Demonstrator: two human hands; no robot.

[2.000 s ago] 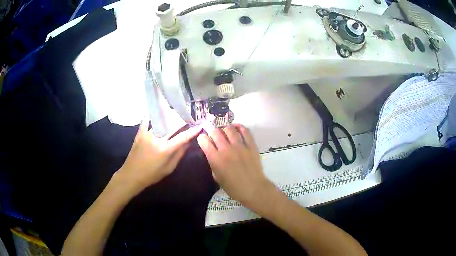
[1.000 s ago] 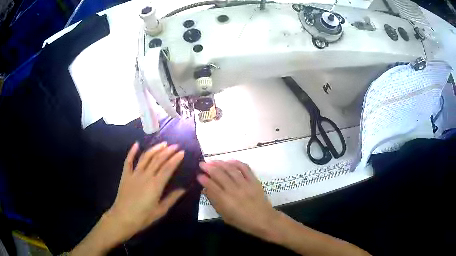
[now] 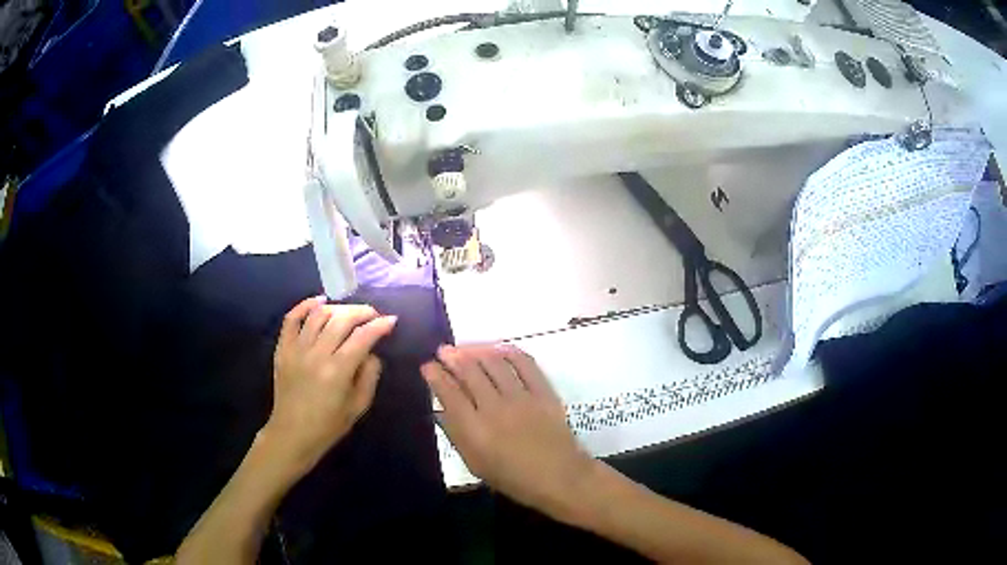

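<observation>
The dark cloth (image 3: 387,441) lies over the left part of the machine table and runs up to the brightly lit presser foot and needle area (image 3: 417,245), where it looks purplish. My left hand (image 3: 331,370) rests on the cloth in front of the presser foot, fingers bent, thumb and fingertips close together; whether it pinches cloth is hidden. My right hand (image 3: 497,414) lies at the cloth's right edge with its fingertips on it and its palm over the white bed. The white sewing machine head (image 3: 574,121) stands above and behind both hands.
Black fabric shears (image 3: 707,292) lie on the bed under the machine arm. A white cloth piece (image 3: 872,237) hangs at the right of the head. More dark cloth (image 3: 917,408) lies at the right. The printed ruler (image 3: 663,397) runs along the bed's front edge. Blue material (image 3: 83,55) shows at upper left.
Both hands have moved back from the presser foot towards me since the earliest frame. Since one second ago, my left hand has moved up a little and its fingers have bent together.
</observation>
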